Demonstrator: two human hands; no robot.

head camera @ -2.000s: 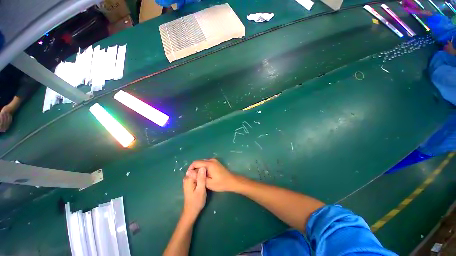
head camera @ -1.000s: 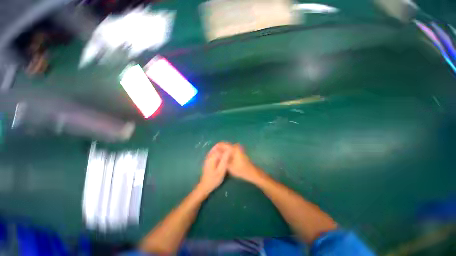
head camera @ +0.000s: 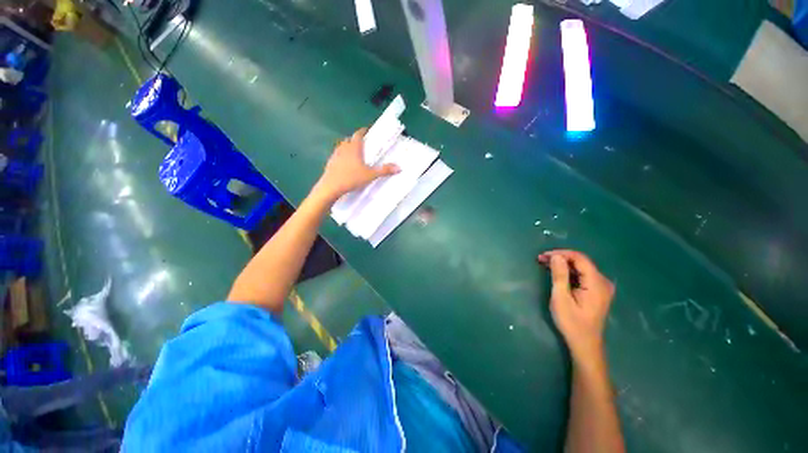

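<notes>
A pile of white strips (head camera: 399,186) lies fanned on the dark-green bench near its front edge. My left hand (head camera: 353,166) rests on the pile from the left, thumb and fingers spread over the strips; whether it grips one cannot be told. My right hand (head camera: 580,292) is over the bench to the right with curled fingers. Something small and dark shows at its fingertips, too small to name. Two lit LED light bars, one pink-edged (head camera: 516,57) and one blue at its end (head camera: 578,78), lie on the belt beyond.
A grey metal post (head camera: 431,66) stands behind the pile. Blue plastic stools (head camera: 213,168) stand on the floor at left. Another white strip (head camera: 364,16) lies at the top. Small clear scraps (head camera: 695,311) lie at right, and a beige sheet (head camera: 780,80) at top right.
The view has swung left. My hands, together before, are now apart. My left hand has moved onto the white pile; my right hand is alone over the bench.
</notes>
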